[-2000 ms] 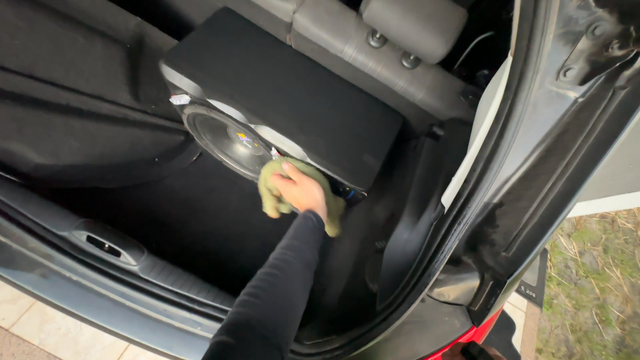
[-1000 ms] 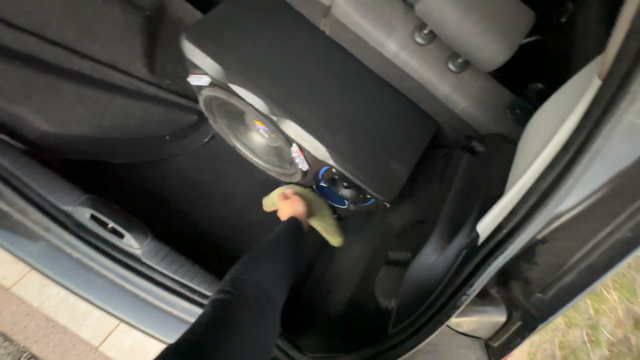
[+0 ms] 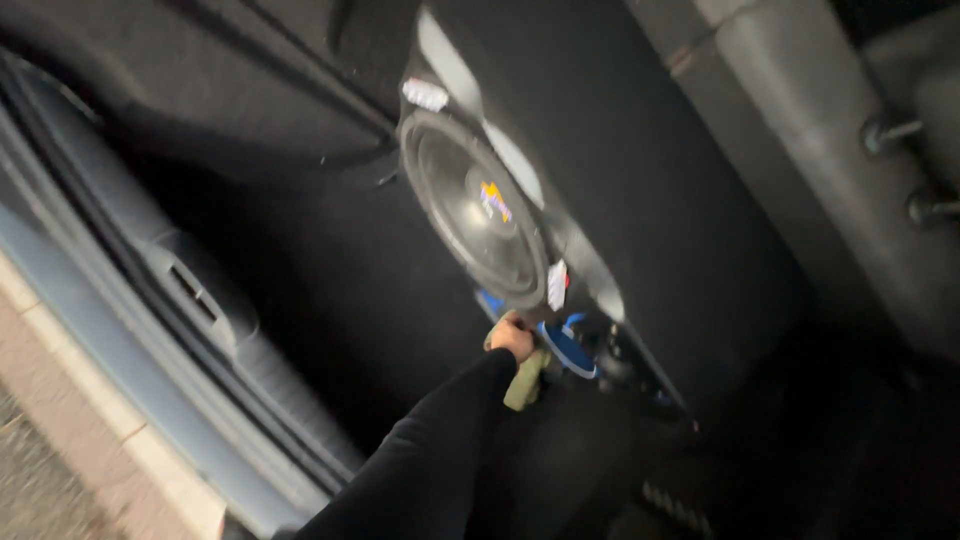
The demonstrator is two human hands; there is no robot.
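My left hand [image 3: 512, 339] grips a bunched olive-green cloth [image 3: 527, 381] low beside a black speaker box [image 3: 637, 180] in a car's cargo area. The cloth hangs below my fingers, close to the lower rim of a large round speaker [image 3: 476, 206] with a yellow and purple mark at its center. Just right of the hand is a smaller blue speaker cone [image 3: 570, 351]. Whether the cloth touches either speaker cannot be told through the blur. My right hand is not in view.
The trunk sill [image 3: 281, 390] with a latch slot [image 3: 193, 292] runs down the left. Grey seat backs [image 3: 795, 105] with headrest posts [image 3: 892, 133] stand at upper right. A dark lining panel [image 3: 225, 90] lies at upper left, with paving [image 3: 90, 360] outside.
The view has turned and moved nearer to the speaker box. My hand with the cloth has moved from below the speakers to between the large speaker's lower rim and the blue cone.
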